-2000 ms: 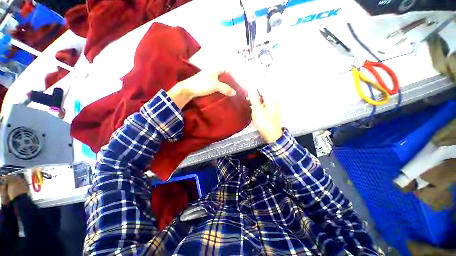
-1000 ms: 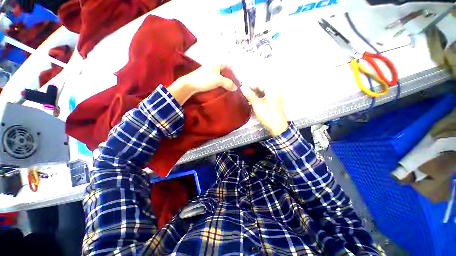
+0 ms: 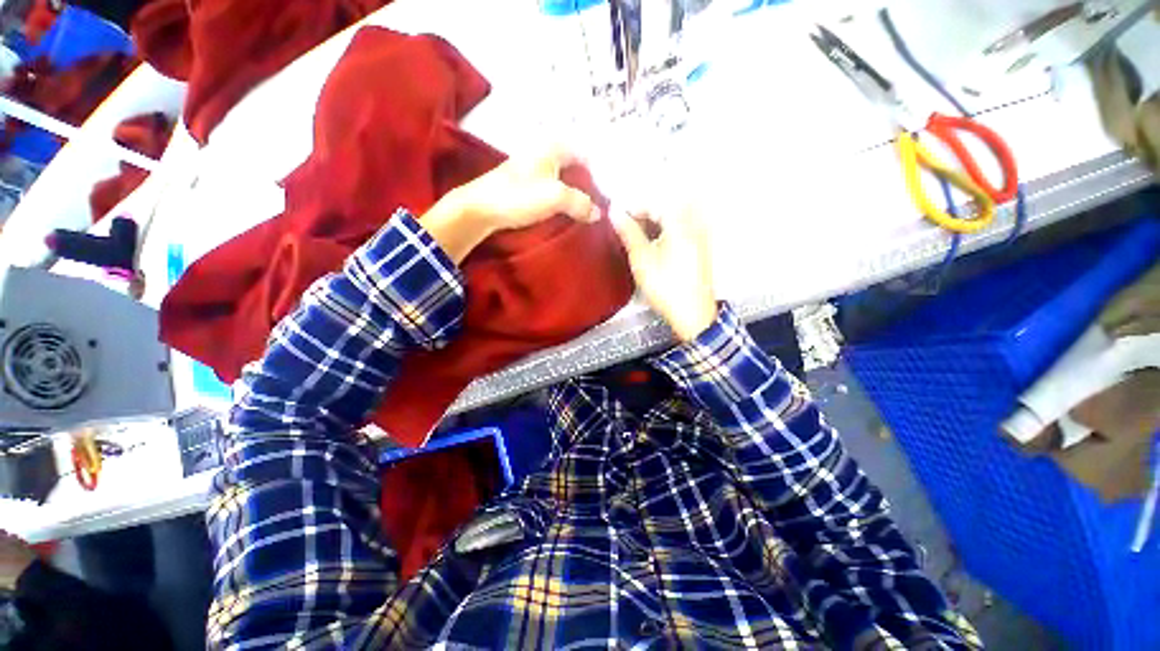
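Observation:
A rust-red garment piece (image 3: 369,165) lies on the white table, left of the needle, and hangs over the front edge. My left hand (image 3: 515,201) lies on the cloth, thumb and fingers pinching its right edge. My right hand (image 3: 674,261) is just right of that edge, thumb and fingertips close together. Glare washes out the fingertips, so I cannot tell if the right hand holds cloth. The presser foot and needle area (image 3: 649,95) of the sewing machine is beyond my hands, with no cloth visible under it.
Scissors with red and yellow handles (image 3: 948,172) lie right, beside a dark cord (image 3: 918,64). More red cloth (image 3: 255,51) lies upper left. A grey vented housing (image 3: 83,350) is far left. A blue bin (image 3: 503,460) is below the table; a blue basket (image 3: 967,420) is lower right.
The view has shifted slightly, so the machine sits higher in the picture. Both hands stay close together at the cloth's edge. At far left a dark sleeve has come back into view.

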